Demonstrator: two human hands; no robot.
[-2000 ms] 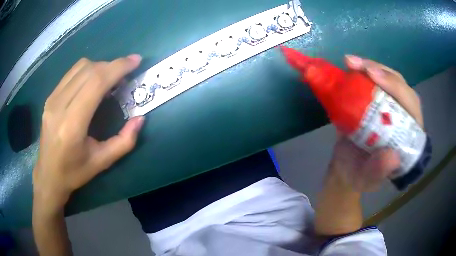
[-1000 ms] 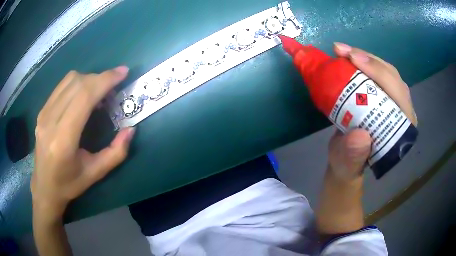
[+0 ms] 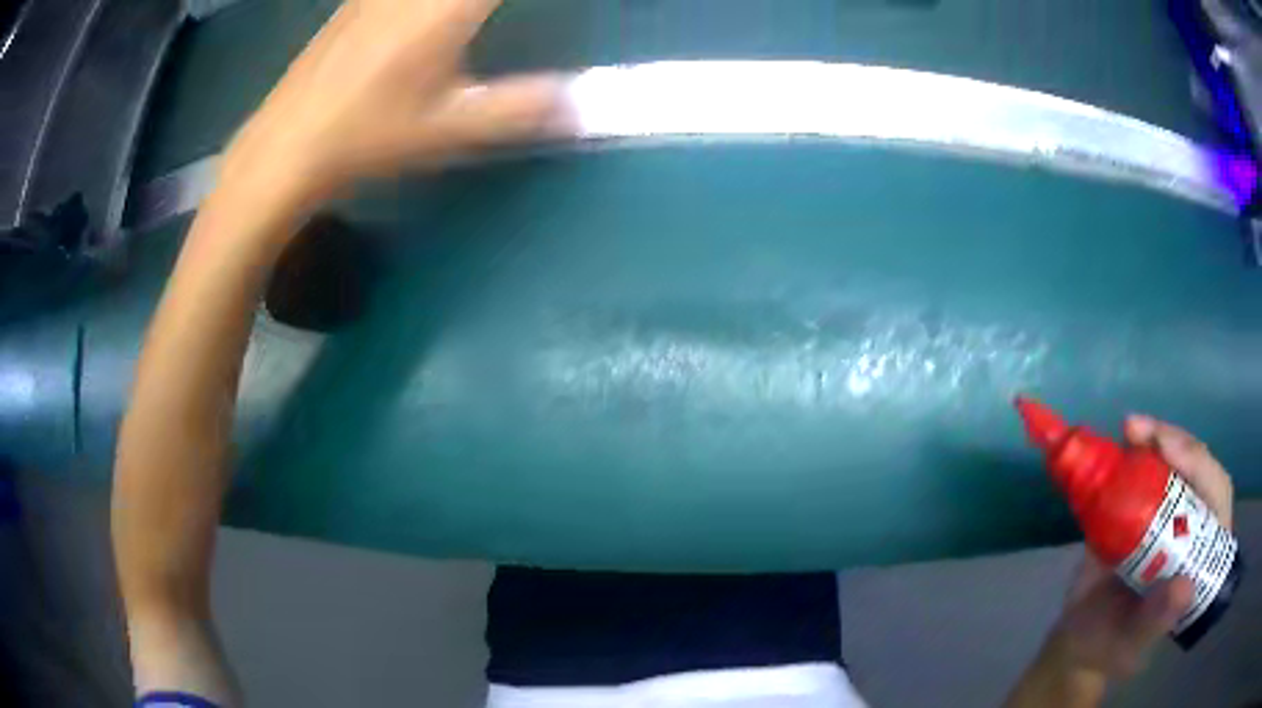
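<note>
My right hand (image 3: 1142, 581) holds the glue bottle (image 3: 1160, 533) at the lower right, above the near edge of the green worktop (image 3: 664, 457). The bottle is tilted, its red nozzle pointing up and left, with a white label and black base. My left hand (image 3: 401, 90) reaches up and forward at the upper left, over the white lane rail (image 3: 830, 104). It is blurred and cut off by the top edge, so its fingertips and anything in them are hidden. No part strip shows clearly.
A black round pad (image 3: 321, 273) lies on the worktop beside my left forearm. Shiny metal housing (image 3: 69, 97) stands at the upper left. A violet glow (image 3: 1235, 177) shows at the right end of the rail. The green conveyor (image 3: 1024, 56) lies beyond the rail.
The view has shifted, and the silver strip that lay by my left hand is out of sight. My left hand has moved up across the rail. The bottle has moved away to the lower right.
</note>
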